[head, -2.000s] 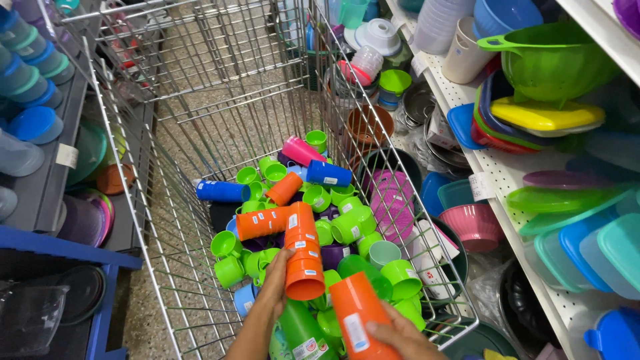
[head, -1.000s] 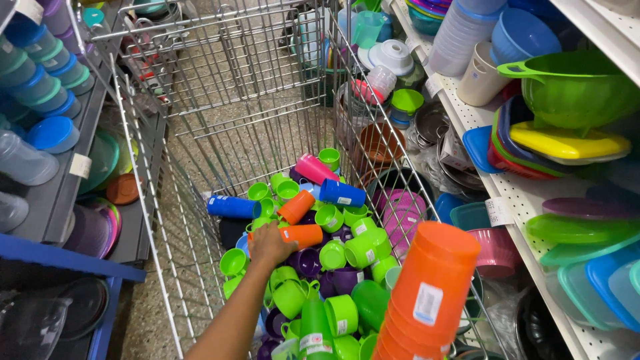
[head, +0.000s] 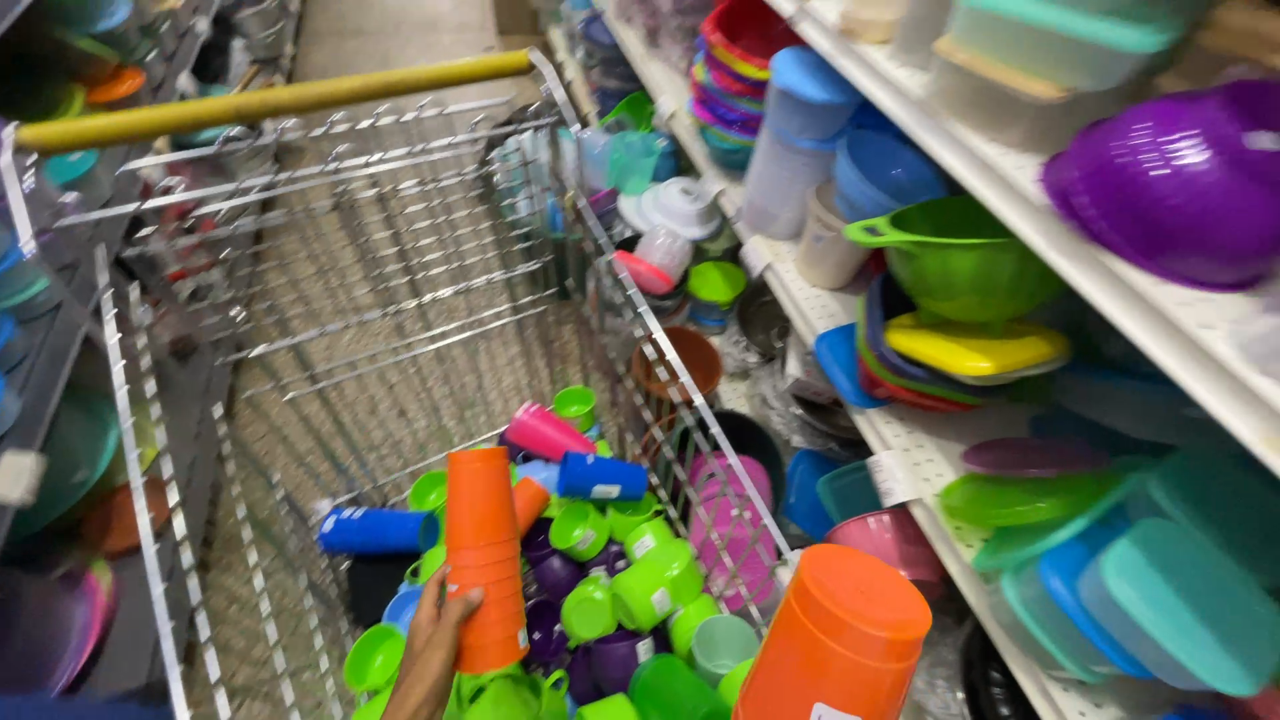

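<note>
My left hand grips a tall stack of nested orange plastic cups, upright over the pile in the wire shopping cart. At the lower right another orange cup stack stands bottom up, close to the camera; my right hand is out of view. Beneath and around my left hand lie green cups, purple cups, blue cups, a blue cup stack, a pink cup stack and a single orange cup.
The cart's yellow handle crosses the far end. Along the right runs a white shelf with a green colander, a yellow-lidded container and a purple bowl above. Dark shelving with plasticware borders the left. Pots and bowls sit beside the cart.
My left hand, down on the loose orange cups a second ago, now holds an upright orange stack. My right hand was seen on an orange cup two seconds ago. The view has tilted up toward the handle.
</note>
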